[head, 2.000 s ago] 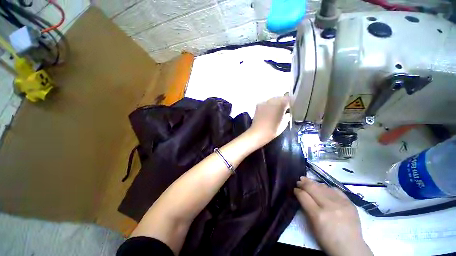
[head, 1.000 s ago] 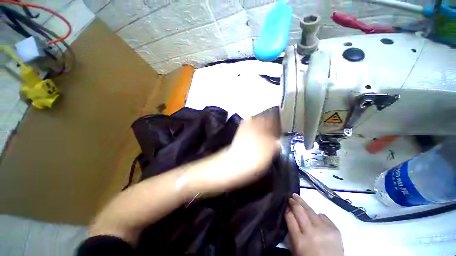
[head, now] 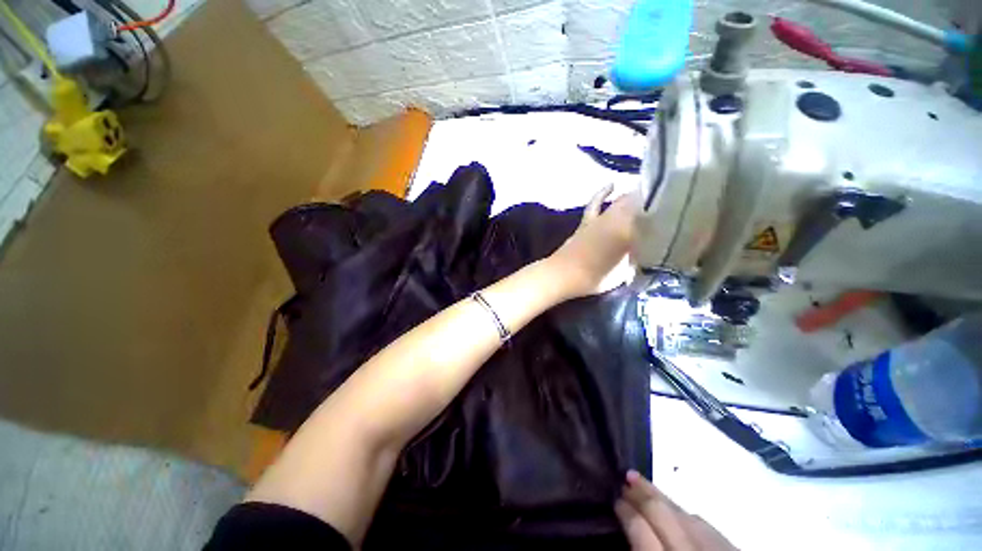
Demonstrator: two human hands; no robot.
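A dark brown-maroon garment (head: 538,409) lies in folds left of the needle, its right edge running toward the presser foot area (head: 689,323). My left hand (head: 605,245) lies on the garment's far part beside the machine head, its fingertips partly hidden by the head. My right hand (head: 662,522) is cut off by the bottom edge, its fingertips on the garment's near right edge; whether it grips is unclear. A narrow black binding strip (head: 716,414) crosses the bed from the right to the needle area. The cream-white sewing machine (head: 743,183) stands at the right.
A water bottle (head: 905,393) lies on the bed at the right, near an orange-red handle (head: 840,310). A cardboard guard (head: 183,248) stands at the left, with a yellow plug (head: 86,140) above. A light-blue lamp (head: 653,41) hangs above the machine head.
My left hand has moved from the heap back to beside the machine head. My right hand has moved down along the edge. The garment's right part now lies flatter, and the view has shifted.
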